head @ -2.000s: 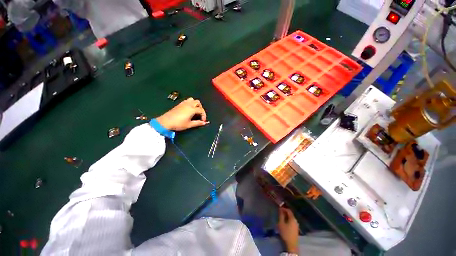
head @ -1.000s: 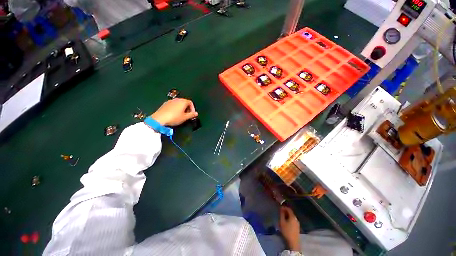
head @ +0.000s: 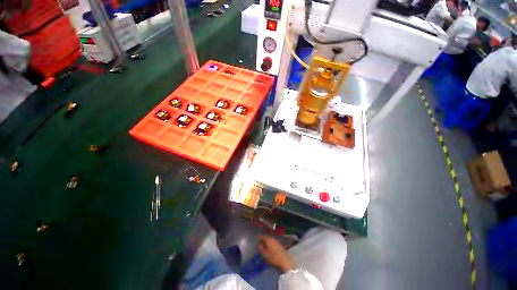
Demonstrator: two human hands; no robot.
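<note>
My right hand (head: 275, 254) is low over my lap, small and blurred; I cannot tell whether it holds anything. My left hand is not in view. The red-orange blister tray (head: 180, 141) lies on the green bench with several black units (head: 202, 128) in its pockets. Silver tweezers (head: 156, 198) lie on the bench beside a small part with an orange tail (head: 196, 178). The white press base (head: 278, 164) stands right of the tray. Its brass-gold cylinder head (head: 311, 102) is over the left fixture; an orange-brown fixture block (head: 339, 131) sits to the right.
Small units (head: 73, 181) are scattered on the bench at left. A gold-orange sheet (head: 246, 190) lies between bench and press. Press buttons (head: 324, 196) line the base's front. The gauge panel (head: 269, 44) stands behind. A cardboard box (head: 488, 173) and seated people (head: 490, 73) are at right.
The view has swung right, so tray and press appear further left. My left hand, earlier over the bench with a dark piece at its fingers, has gone out of view. My right hand remains low.
</note>
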